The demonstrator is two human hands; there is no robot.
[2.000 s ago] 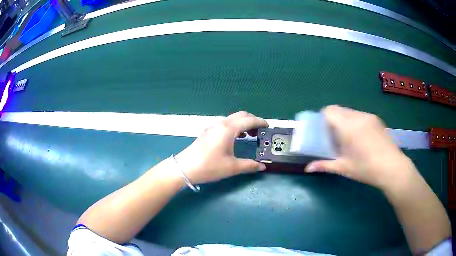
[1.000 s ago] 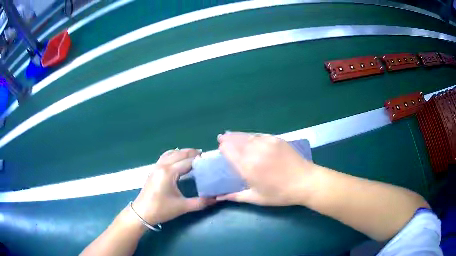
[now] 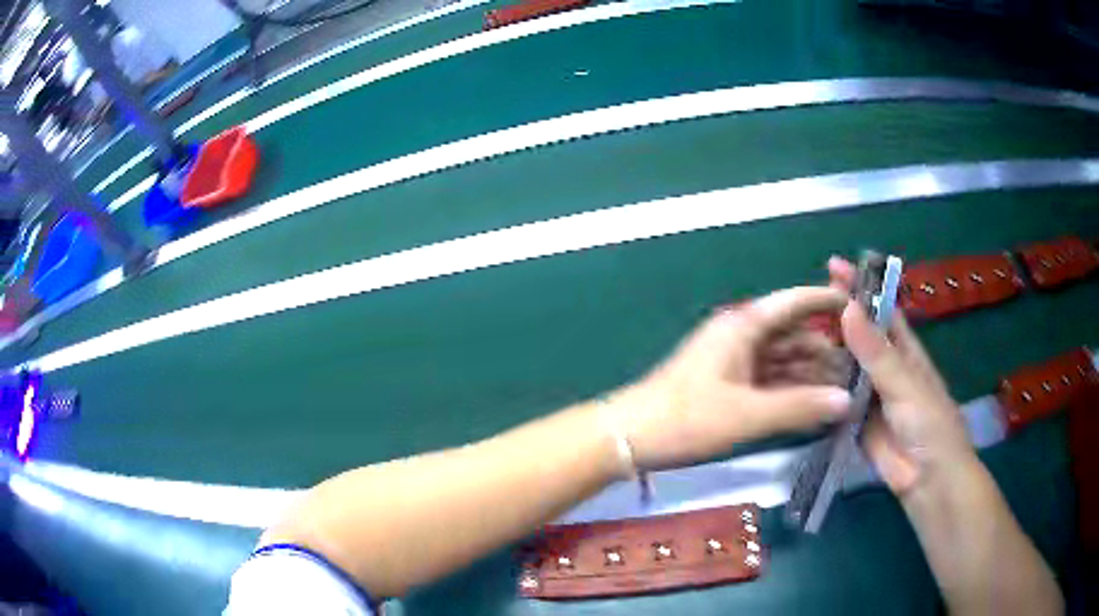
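Note:
My right hand (image 3: 922,409) holds a thin stack (image 3: 834,463) nearly upright, seen edge-on, with a dark grey bar and a bright metal plate side by side. My left hand (image 3: 735,379) is at the stack's left side, its thumb tip and fingertips at the edge. Whether it grips is unclear. A red fixture base (image 3: 645,554) lies below the hands at the near side, with four square pockets in a row and shiny pins at its ends.
Red fixtures (image 3: 964,284) lie in a row at right, with another (image 3: 1046,388) on the near silver strip. A red bin (image 3: 222,167) and blue bins (image 3: 69,255) stand upper left. A small grey part (image 3: 65,404) lies far left, near purple light. Another red bar (image 3: 530,12) is at the top.
The metal plate, earlier flat under my right hand, is now held upright with the grey bar, further right. The red fixture base now lies uncovered in front. The view has shifted.

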